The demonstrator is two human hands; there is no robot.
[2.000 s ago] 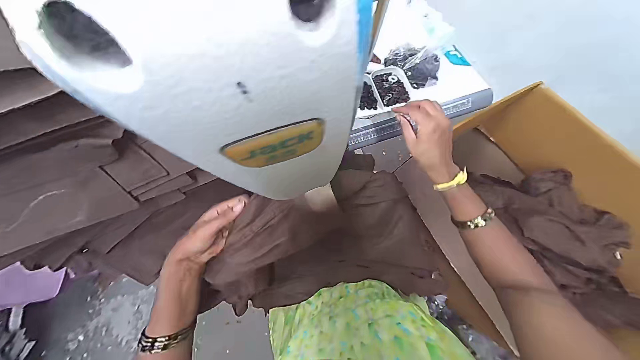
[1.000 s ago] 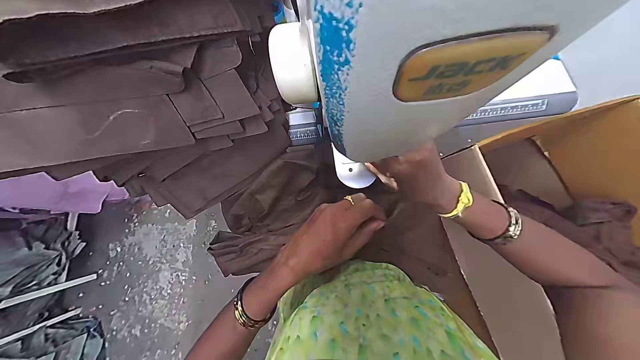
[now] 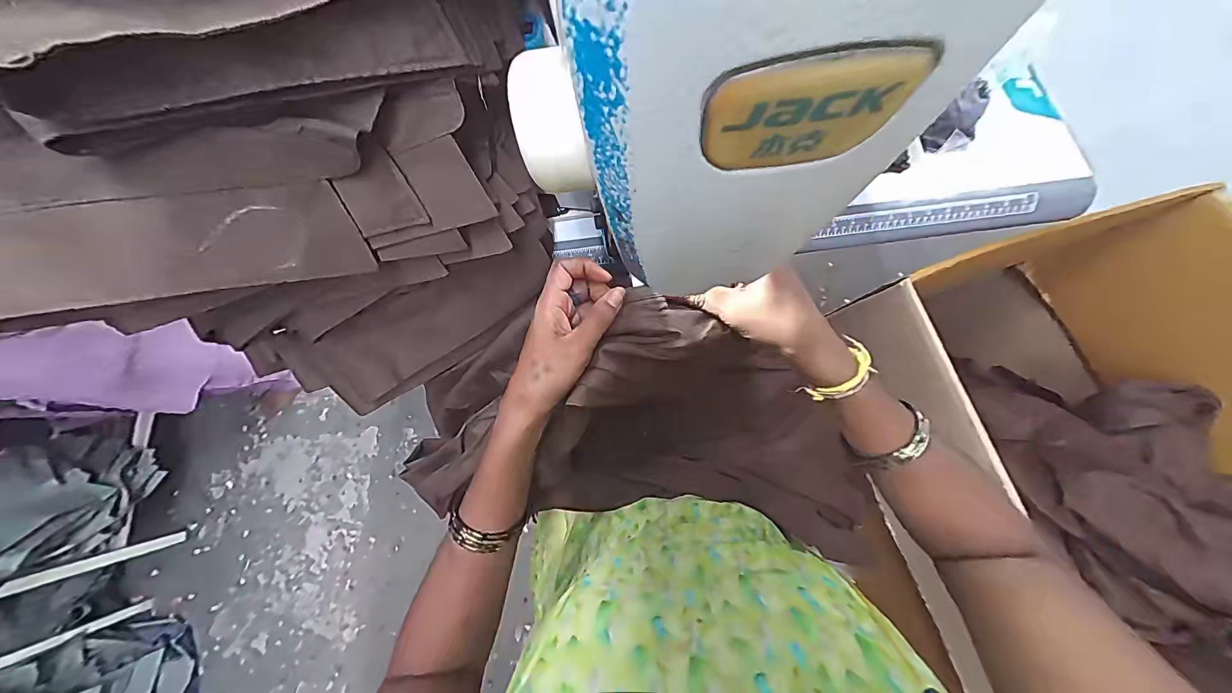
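A piece of brown fabric (image 3: 693, 423) hangs over my lap, its upper edge drawn up below the head of a Jack sewing machine (image 3: 712, 212). My left hand (image 3: 568, 337) pinches that edge between thumb and fingers, left of the machine head's lower end. On the other side my right hand (image 3: 770, 313) grips the same edge, its fingertips partly lost in glare and folds. The machine's white handwheel-like knob (image 3: 549, 118) sticks out at its left. The needle area is hidden behind the machine head.
Stacked brown cut fabric pieces (image 3: 173, 231) fill the upper left, above lilac cloth (image 3: 125, 366) and grey-green cloth (image 3: 67, 500). At right a cardboard box (image 3: 1078, 279) holds crumpled brown fabric (image 3: 1136, 481). Behind the machine lies a table edge with a ruler (image 3: 934, 217).
My hands, close together under the machine head a second ago, are now farther apart along the fabric's edge. Two seconds ago my right hand was up by the trays behind the machine.
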